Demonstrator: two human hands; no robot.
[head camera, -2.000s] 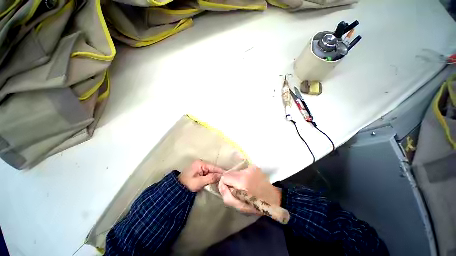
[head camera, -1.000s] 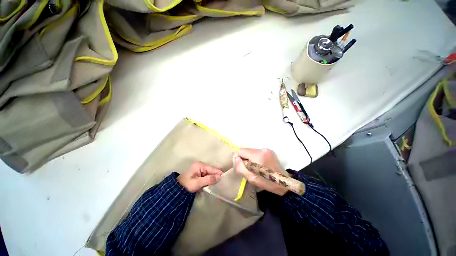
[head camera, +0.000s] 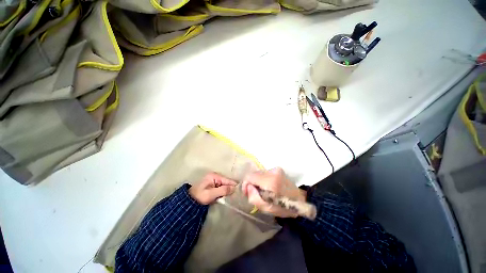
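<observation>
A beige bag body (head camera: 176, 165) lies at the table's front edge and over the lap, with yellow edge binding (head camera: 229, 143) along its top right edge. My left hand (head camera: 214, 187) pinches a fold of the cloth between thumb and fingers. My right hand (head camera: 274, 191), slightly blurred, is closed around a mottled tan tape-wrapped stick (head camera: 292, 206) that points down right, close beside my left fingertips. Its front tip is hidden by the fingers. Thread or a needle between the hands cannot be made out.
Red-and-silver snips (head camera: 321, 113) and a slim tan-handled pointed tool (head camera: 302, 106) lie to the right with black cords. A brown-yellow lump (head camera: 329, 94) sits by the tool cup (head camera: 329, 73). Bags (head camera: 48, 128) are heaped back left; another bag (head camera: 463, 176) hangs far right.
My right hand first moved up and right, away from my left hand, then came back left and slightly down with the stick. My left hand has barely moved.
</observation>
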